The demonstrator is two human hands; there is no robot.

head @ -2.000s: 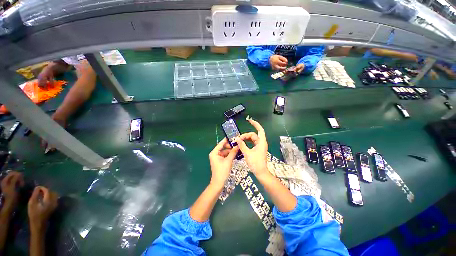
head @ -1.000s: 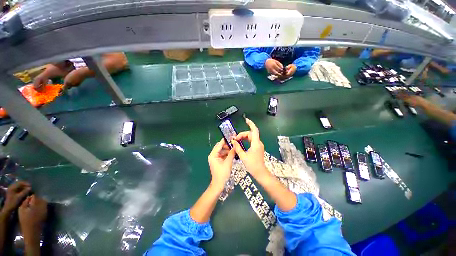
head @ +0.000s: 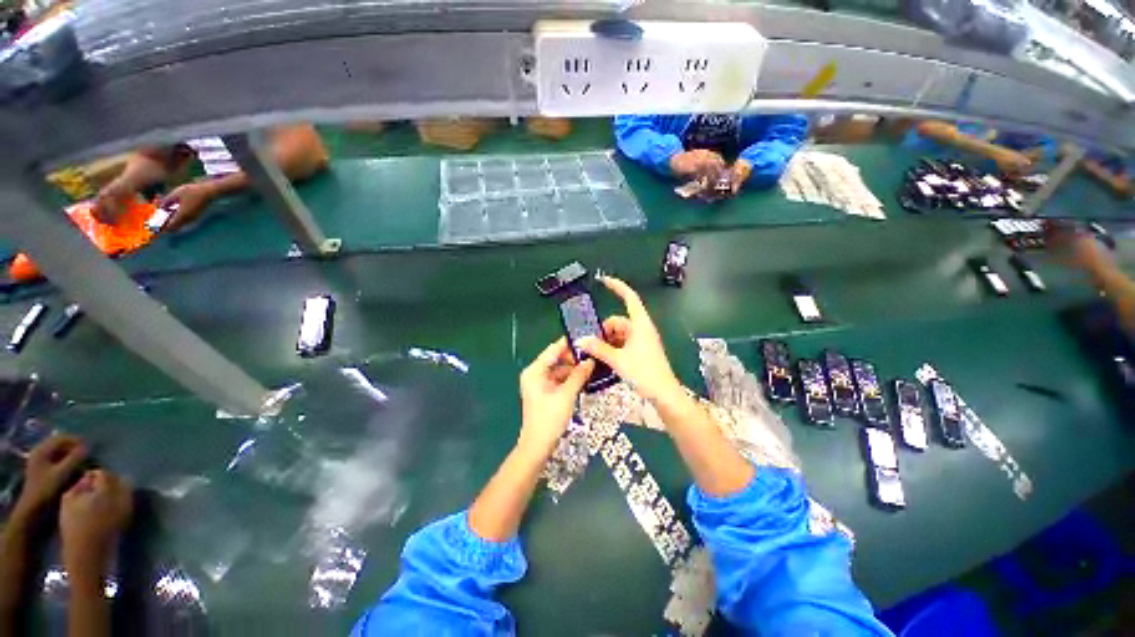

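My left hand (head: 548, 392) holds a black keypad mobile phone (head: 580, 320) upright, its face towards me. My right hand (head: 637, 346) is on the phone's right side and lower part, thumb against it. A tiny pale piece shows at the tip of my raised right index finger; what it is, I cannot tell for sure. Another phone (head: 563, 278) lies just beyond the held one. Strips of adhesive parts (head: 644, 498) fan out below and between my forearms. A crumpled whitish backing paper heap (head: 744, 401) lies right of them.
Several phones (head: 840, 386) lie at right, beside a narrow strip (head: 992, 451). Clear plastic film (head: 361, 460) covers the left bench. A clear compartment tray (head: 541, 197) lies across. A metal post (head: 149, 311) stands left; a shelf with a socket strip (head: 650, 69) hangs above. Other workers' hands show around.
My right hand has shifted slightly on the held phone, its index finger raised further left. Single phones on the bench have shifted slightly. The left neighbour across now holds a phone.
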